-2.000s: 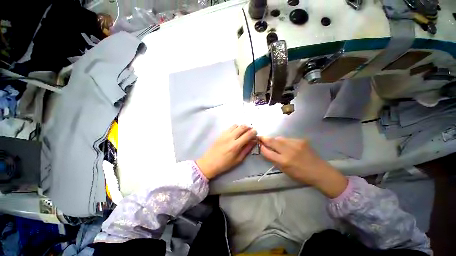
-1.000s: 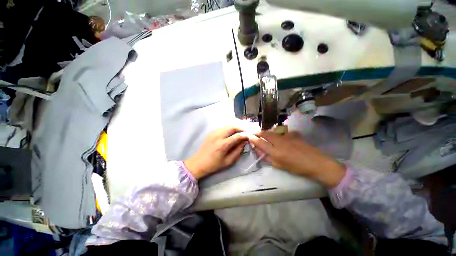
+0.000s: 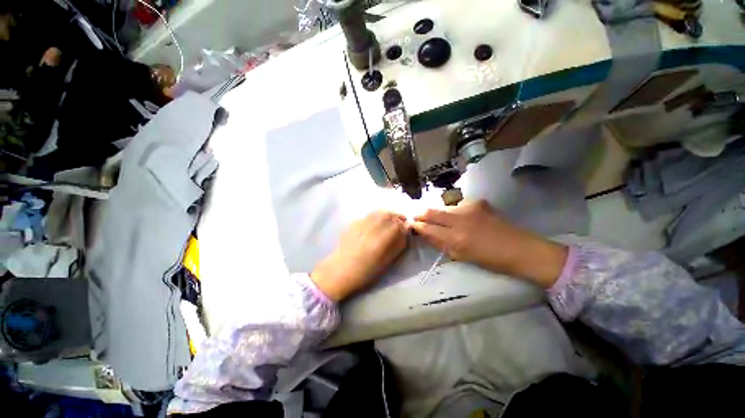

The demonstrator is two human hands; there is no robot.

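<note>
A light-grey garment panel [image 3: 306, 200] lies flat on the machine table, under both hands and the needle area. A narrow pale strip [image 3: 433, 268] sticks out below my right fingertips toward the table's front edge. My left hand [image 3: 365, 251] lies on the cloth, fingertips bunched just in front of the needle area. My right hand [image 3: 470, 233] has thumb and fingers pinched together at the same spot, touching or nearly touching the left fingertips. Glare hides the presser foot, the needle and what exactly the fingertips hold.
The white sewing machine head [image 3: 490, 73] with a teal band stands just beyond my hands. A shiny curved guard [image 3: 400, 147] and a brass-coloured knob [image 3: 452, 196] are near the fingertips. A grey panel stack [image 3: 143, 245] lies at left, folded grey pieces [image 3: 686, 192] at right.
The view has shifted and tilted. Both hands and the panel's front part have moved toward the needle compared with two seconds ago; the fingertips stay together.
</note>
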